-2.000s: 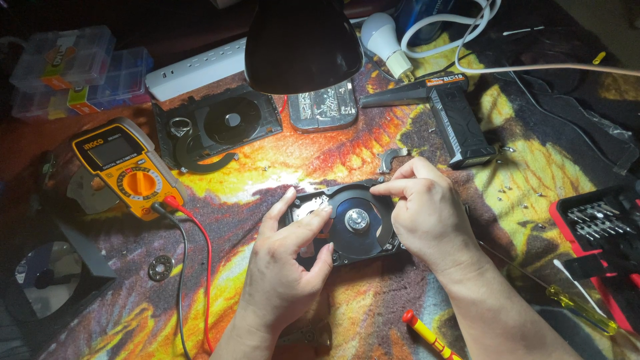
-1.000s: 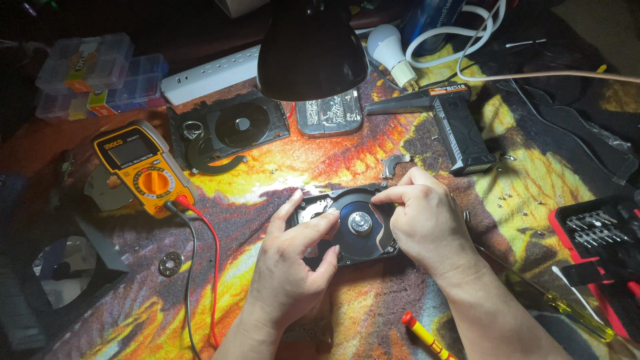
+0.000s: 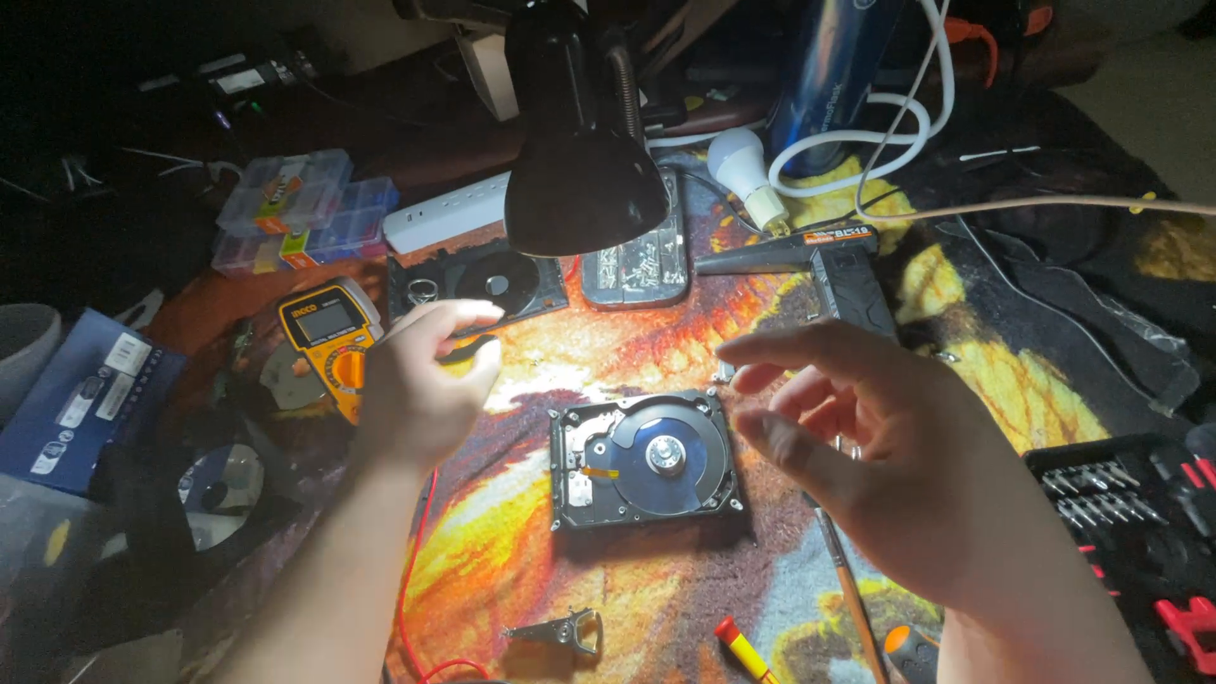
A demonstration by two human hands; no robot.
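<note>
An opened hard disk drive [image 3: 646, 461] lies on the patterned cloth between my hands, its platter and spindle showing. My left hand [image 3: 427, 380] hovers beyond its upper left corner, fingers apart and holding nothing, partly over a yellow digital multimeter [image 3: 328, 328]. To the drive's right, my right hand [image 3: 855, 437] is raised with its fingers curled and spread; no held thing shows in it. A small metal part [image 3: 725, 369] appears by its fingertips, and I cannot tell whether they touch. Nearer me on the cloth lies a hard drive actuator arm [image 3: 560, 630].
A black desk lamp [image 3: 584, 180] overhangs the far side. Behind lie a parts tray [image 3: 635, 271], a light bulb [image 3: 741, 166] and a power strip [image 3: 451, 211]. A red-yellow screwdriver [image 3: 744, 651] and a brush [image 3: 848, 589] are near; a bit set [image 3: 1102, 494] sits right.
Both hands have come off the hard disk drive and moved apart, the left one up and left, the right one to the right. The view has shifted too.
</note>
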